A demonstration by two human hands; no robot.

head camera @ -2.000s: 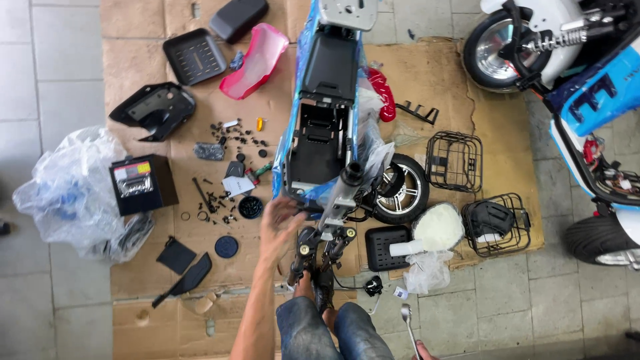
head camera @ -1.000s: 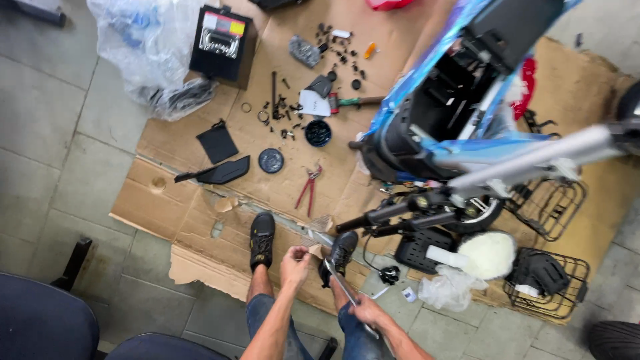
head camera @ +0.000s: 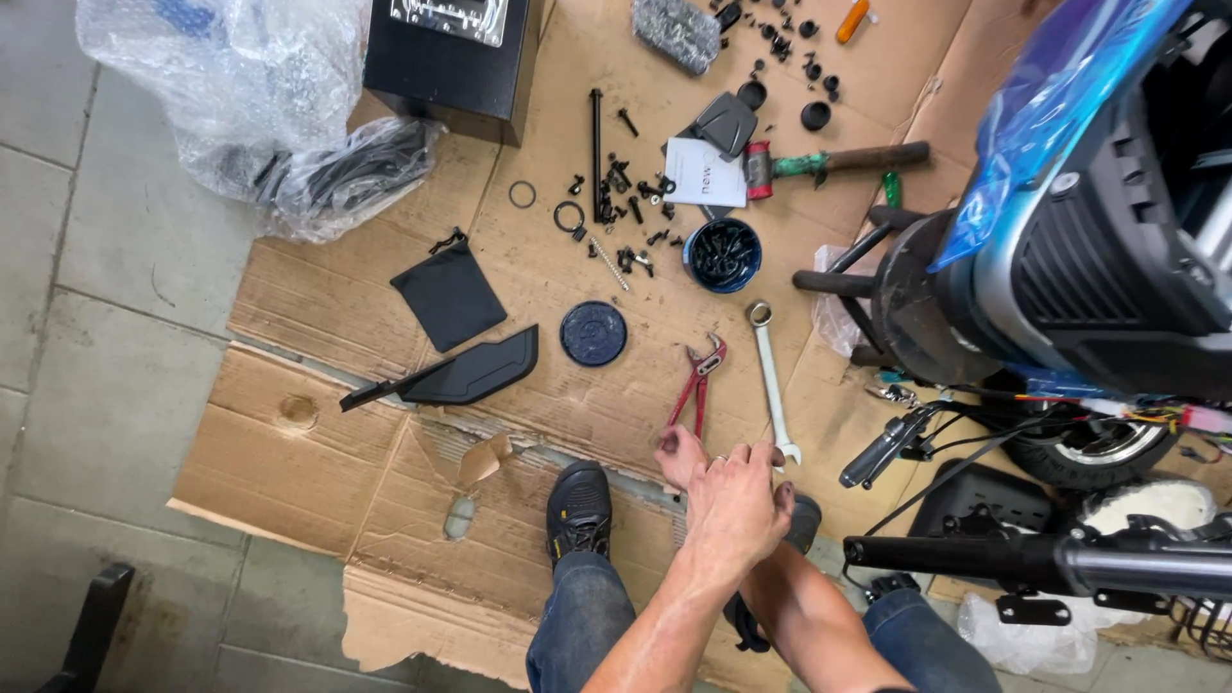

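Observation:
My forearms cross, with my left hand over the right wrist area. Its back faces up and its fingertips are by the open jaw of a steel combination wrench; whether it grips anything is hidden. My right hand is partly covered by the left and touches the handles of red water-pump pliers, its grip unclear. Both tools lie on cardboard. Above them are a blue-rimmed tub of dark grease and its round lid. A hammer with a red head lies beyond the tub.
On the right are a partly stripped scooter body, a fork tube and a handlebar grip. Loose bolts, a black pouch, a plastic trim panel and a black box lie beyond my shoes.
The wrench, in my right hand a second ago, now lies on the cardboard beside the pliers. Both hands have moved forward and now cross. The view has shifted left since the first frame.

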